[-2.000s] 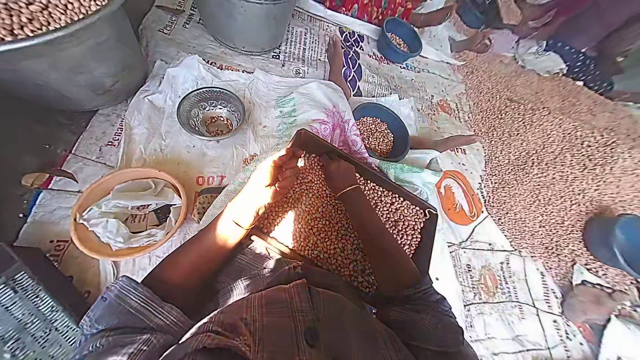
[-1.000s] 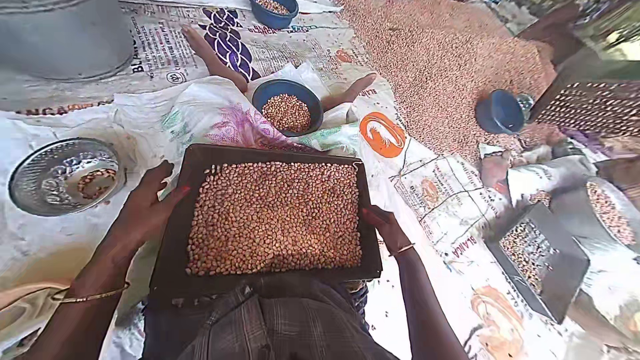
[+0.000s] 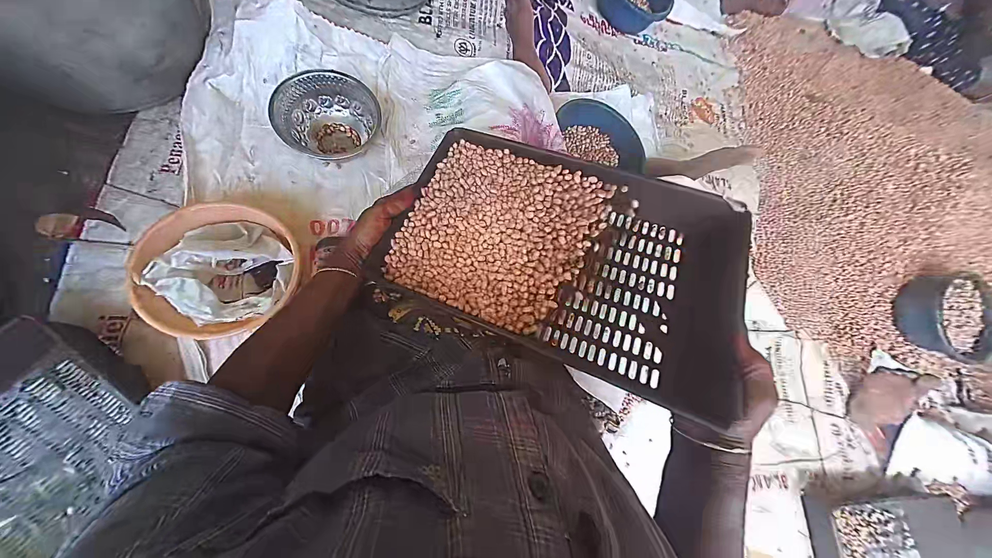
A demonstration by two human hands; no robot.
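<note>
A dark slotted tray (image 3: 709, 256), tilted over my lap, is held between my two hands. Shelled peanuts (image 3: 496, 232) are bunched toward its left side, and the slots (image 3: 620, 310) show bare on the right. My left hand (image 3: 380, 225) grips the tray's left edge. At the lower right corner, my right hand (image 3: 758, 387) holds the other end, its fingers partly hidden by the tray wall. Just beyond the far edge is a blue bowl (image 3: 632, 128) part full of peanuts.
Printed white sacks (image 3: 418, 101) cover the floor. A metal bowl (image 3: 325, 115) and an orange basin (image 3: 213, 209) holding white plastic lie to the left. A large peanut heap (image 3: 860, 178) spreads at the right, with a blue container (image 3: 922, 310) on it. Other people's limbs (image 3: 705, 163) are close by.
The peanuts, spread across the tray a second ago, are now bunched toward its left, with slots bare at the right. Two seconds ago both hands were over the peanuts. The view has swung.
</note>
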